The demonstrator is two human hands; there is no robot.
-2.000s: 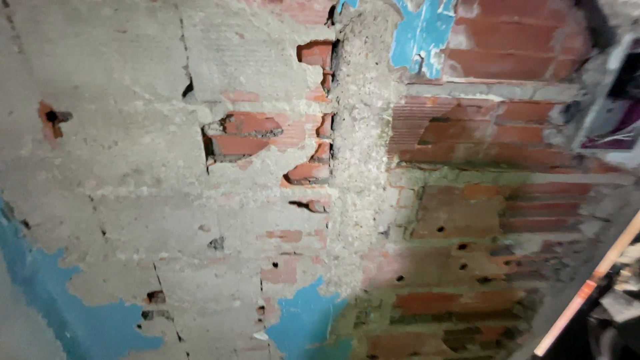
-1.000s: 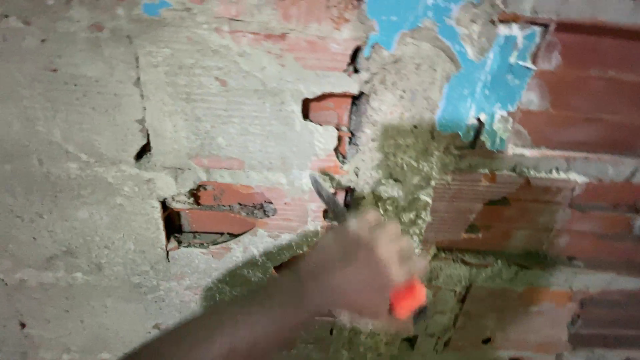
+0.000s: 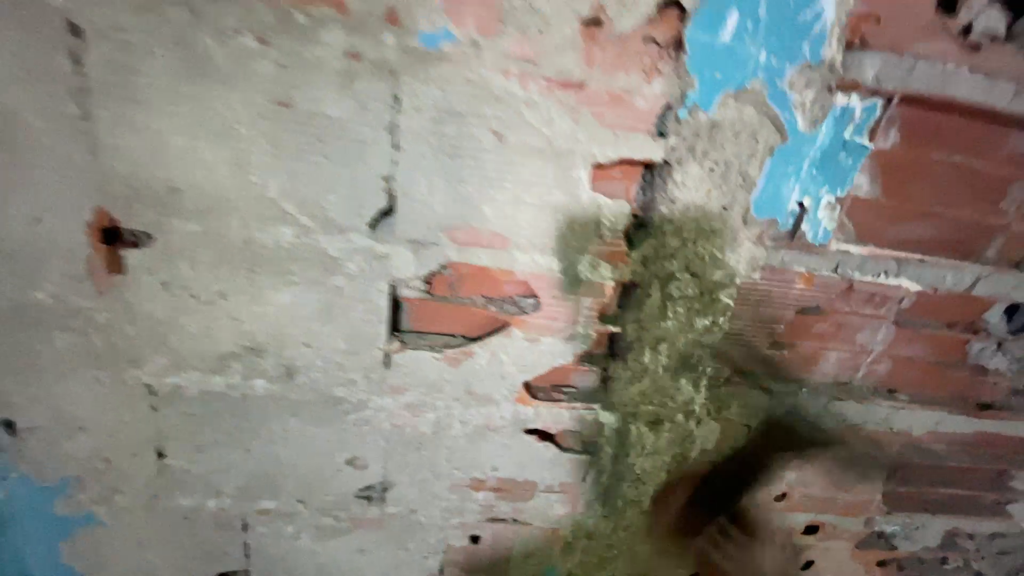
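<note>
A badly blurred brown shape (image 3: 712, 496), apparently my left hand, is low and right of centre, in front of the wall. Its fingers and anything held in it cannot be made out. Nearest to it is the rough vertical mortar strip (image 3: 676, 344), which lies in a greenish shadow. Along the strip's left edge runs a jagged gap with broken red hollow brick (image 3: 620, 180) showing. Further left, a broken opening (image 3: 456, 308) exposes red clay inside the grey-coated wall. My right hand is not in view.
Flaking blue paint (image 3: 760, 48) clings at the upper right, with another blue patch (image 3: 36, 520) at the lower left. Bare red bricks (image 3: 944, 184) with mortar joints fill the right side. A small hole (image 3: 112, 236) sits at far left.
One second ago my left hand was at the gap with a dark-bladed, red-handled tool; the blurred shape is now lower and further right. Two seconds ago no hand was in view.
</note>
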